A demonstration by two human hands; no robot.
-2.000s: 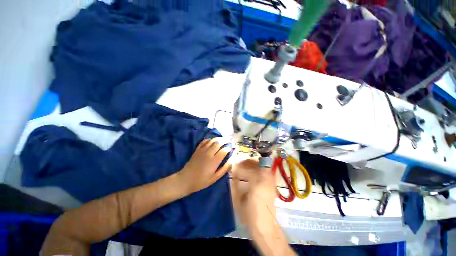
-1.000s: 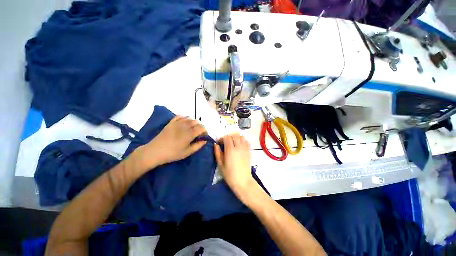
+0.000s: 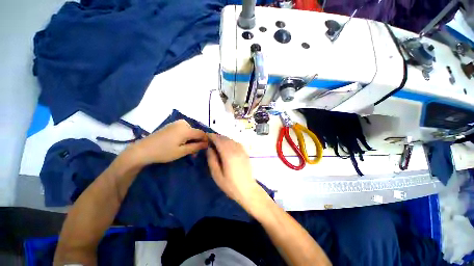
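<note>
A navy garment piece lies limp on the table in front of me and hangs over the front edge. My left hand and my right hand meet at its upper edge, fingertips close together, pinching the cloth. The exact pinched spot is hidden by the fingers. A narrow navy strip lies left of my left hand. The presser foot and needle area is up and right of my hands, with no cloth under it that I can see.
The white sewing machine stands at upper right. Scissors with red and yellow handles lie right of the needle. Black strips lie under the machine arm. A navy heap is at upper left. A ruler strip runs along the front edge.
Since two seconds ago, the hands and cloth have come away from the needle toward me. Since one second ago, the hands have drawn closer together, and the view has shifted slightly.
</note>
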